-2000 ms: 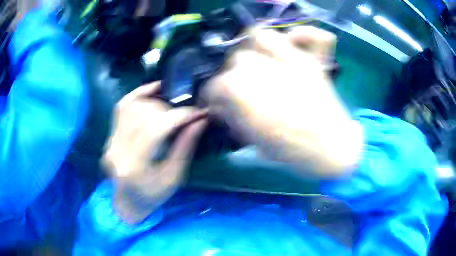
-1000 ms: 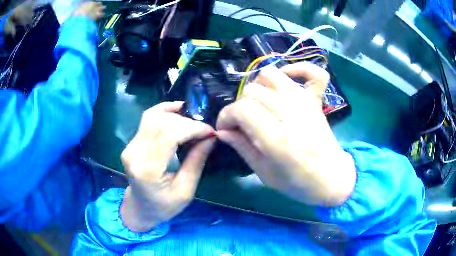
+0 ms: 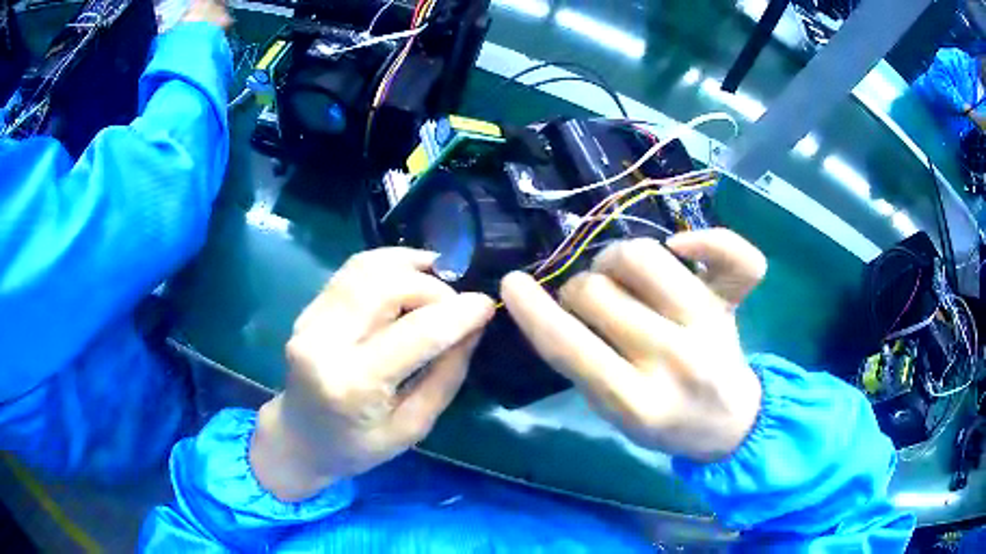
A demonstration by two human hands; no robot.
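Note:
An open black projector housing [image 3: 584, 152] lies on the green bench in front of me, its round lens barrel [image 3: 460, 233] at the left. A power supply board [image 3: 449, 146] with yellow blocks stands behind the lens. A bundle of yellow, red and dark wires [image 3: 605, 211] runs from the right side down to my fingertips. My left hand [image 3: 378, 363] pinches the wire ends beside the lens. My right hand [image 3: 649, 346] is over the housing's front, its index fingertip at the wires; whether it grips them is unclear. A white cable [image 3: 605, 186] arches over the top.
Another open unit [image 3: 362, 92] stands behind at the left. A third unit [image 3: 914, 357] with loose wires is at the right. A neighbour's blue sleeve [image 3: 119, 216] reaches in at the left. A metal rail [image 3: 822, 87] crosses the back right. Another person's sleeve [image 3: 951, 87] shows at the far right.
The view has steadied and the unit appears lower and farther right. The wire bundle now runs straighter to my left fingertips, and my right fingers have moved off the upper part of it.

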